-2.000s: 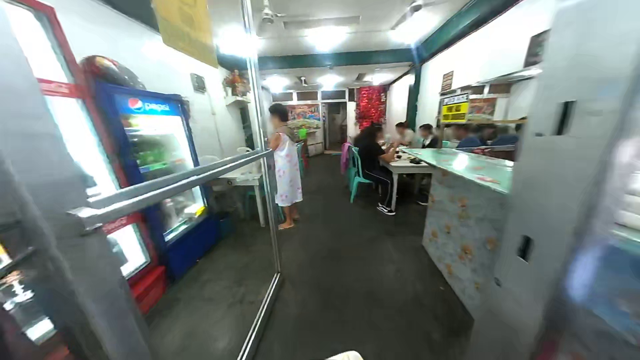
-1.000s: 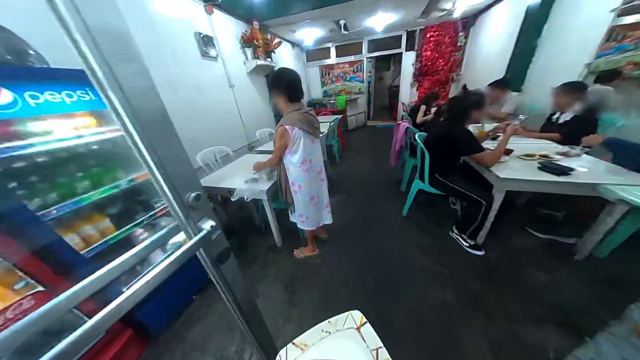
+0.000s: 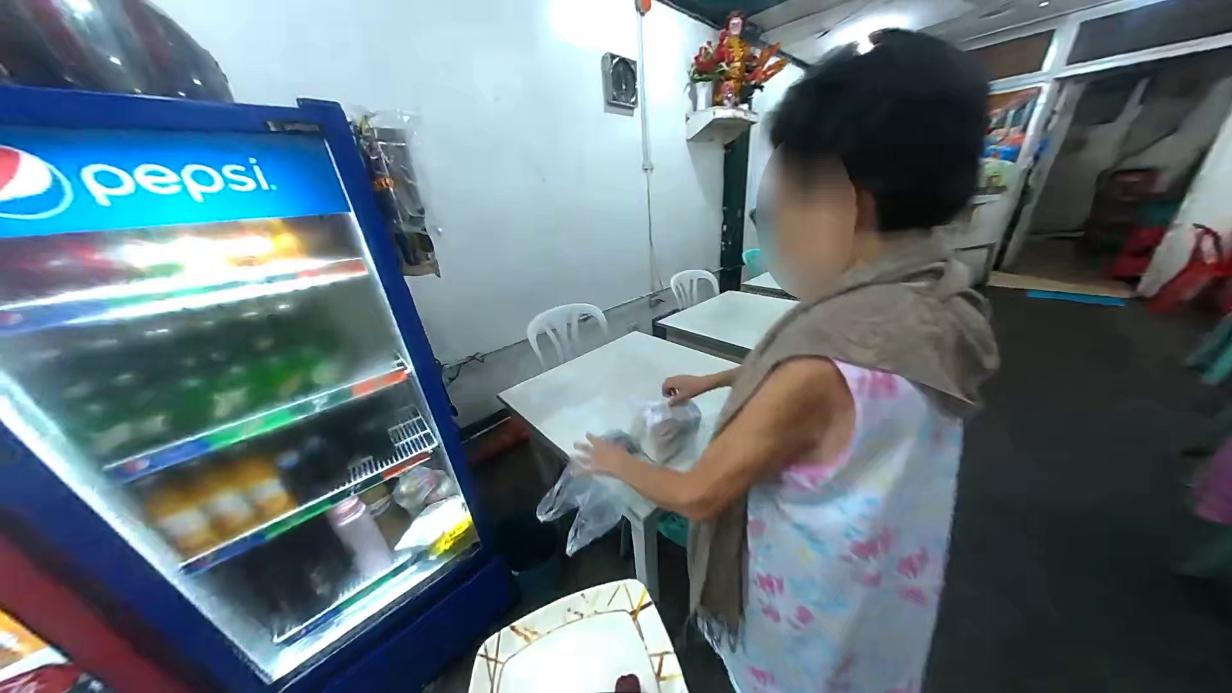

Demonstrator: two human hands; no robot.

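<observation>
A square, patterned white plate (image 3: 568, 640) juts into the bottom of the view, near the camera. A small dark reddish-brown tip shows at its lower edge; whether it is a fingertip or food, I cannot tell. Neither my left hand nor my right hand can be made out, and whatever supports the plate is hidden below the frame. Just beyond it, a person (image 3: 847, 481) in a sleeveless floral garment with a brown shawl stands at a white table (image 3: 587, 380). That person's hands are on clear plastic bags (image 3: 664, 428) at the table's near edge.
A lit blue Pepsi fridge (image 3: 404, 318) with bottles stands close on the left. White plastic chairs (image 3: 568, 332) and another white table (image 3: 727, 318) line the wall. Dark floor (image 3: 1088, 462) runs along the right toward a doorway (image 3: 1088, 183). A flower-decked shelf (image 3: 720, 123) hangs above.
The view has moved inward past the glass door and turned left. The standing person and the table are now much nearer. The diners seen earlier on the right have left the view.
</observation>
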